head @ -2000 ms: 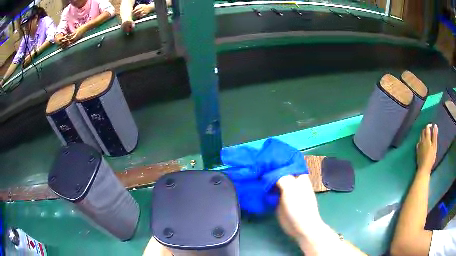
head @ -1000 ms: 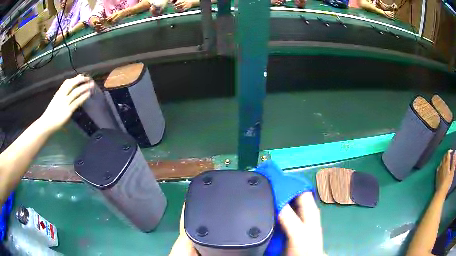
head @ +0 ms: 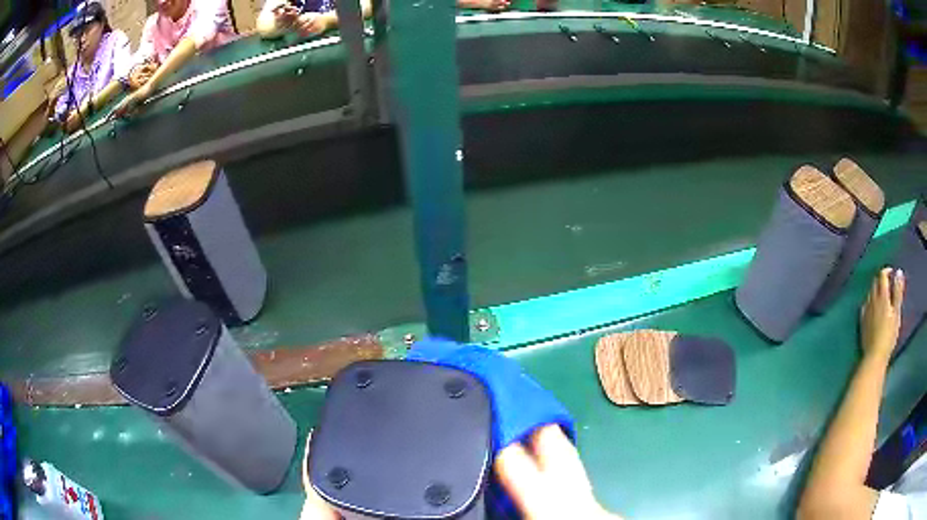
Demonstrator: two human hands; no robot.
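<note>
A grey speaker unit [head: 400, 439] stands in front of me with its black bottom cover and round feet facing up. My left hand [head: 318, 500] shows only as a sliver at the speaker's left side; it is against the speaker, its fingers mostly hidden behind it. My right hand [head: 544, 472] is closed on a bright blue cleaning cloth [head: 520, 394], pressed along the right and far sides of the speaker. The speaker's lower part is cut off by the frame's edge.
Another speaker [head: 208, 396] stands feet-up at left. Wood-topped speakers stand on the conveyor [head: 600, 229] at left and right. Fanned wood-grain plates [head: 651, 368] and a dark one lie right. A green post [head: 432, 183] rises ahead. A white bottle [head: 63, 492] and a neighbour's arm [head: 854, 427] flank me.
The speaker at left that another hand held is gone from the conveyor, and that hand has left view. The cloth now wraps farther around the far side of my speaker. The view has shifted.
</note>
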